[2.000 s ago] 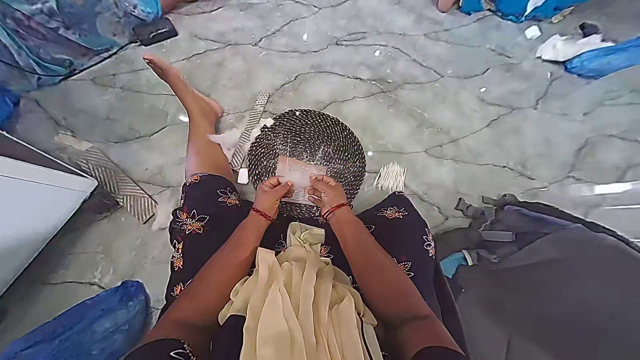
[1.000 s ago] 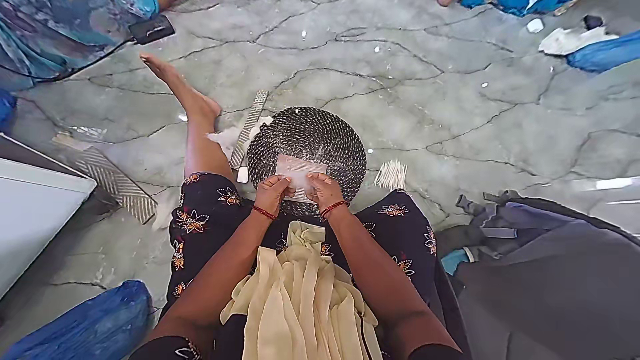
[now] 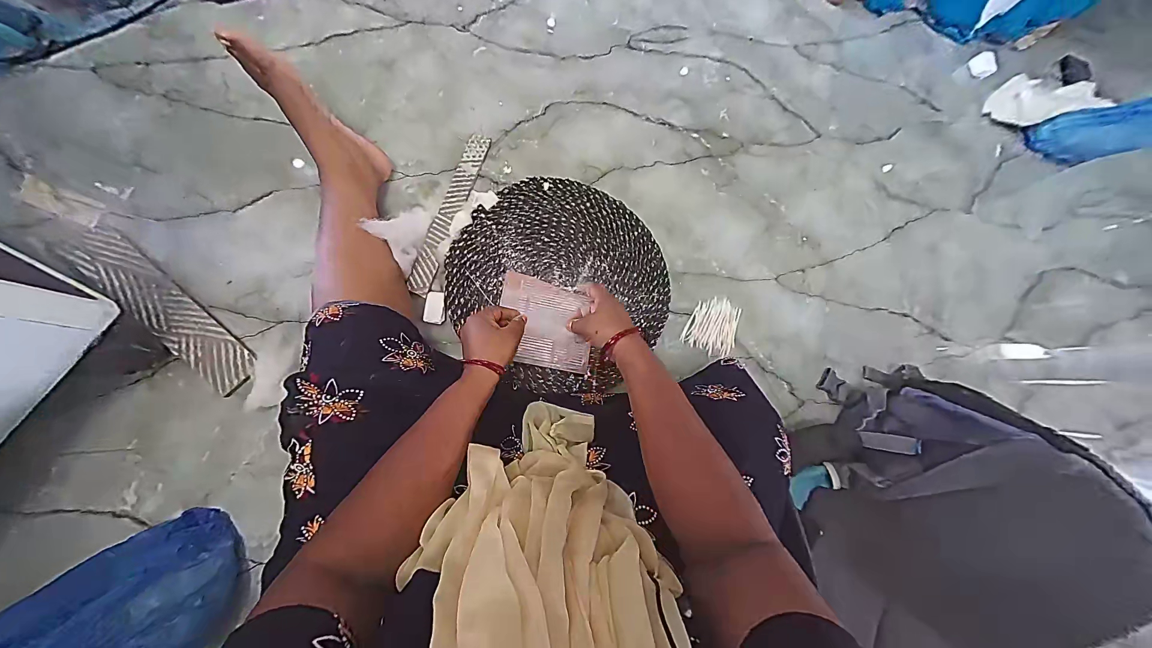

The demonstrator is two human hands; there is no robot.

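My left hand (image 3: 493, 335) pinches the left edge of a flat, pinkish, translucent packet (image 3: 547, 322) with fine parallel lines across it. On the packet's right edge, my right hand (image 3: 601, 317) grips with thumb and fingers. The packet is tilted, over a round black-and-white woven mat (image 3: 576, 225) at my lap. What the packet contains cannot be told for sure. A pile of thin white sticks (image 3: 713, 326) lies on the floor just right of the mat. White fluffy material (image 3: 400, 232) and a patterned strip (image 3: 454, 211) lie left of the mat.
My outstretched leg (image 3: 351, 198) is at the left. Beyond it are a wider patterned strip (image 3: 171, 310) and a white box-like object (image 3: 45, 333). Blue plastic (image 3: 135, 580) lies at lower left, a grey bag (image 3: 981, 531) at lower right, and white scraps (image 3: 1039, 99) at upper right.
My hands have moved apart, from close together at the packet's near edge to its two sides. The packet is now turned at a slant. The view has shifted somewhat.
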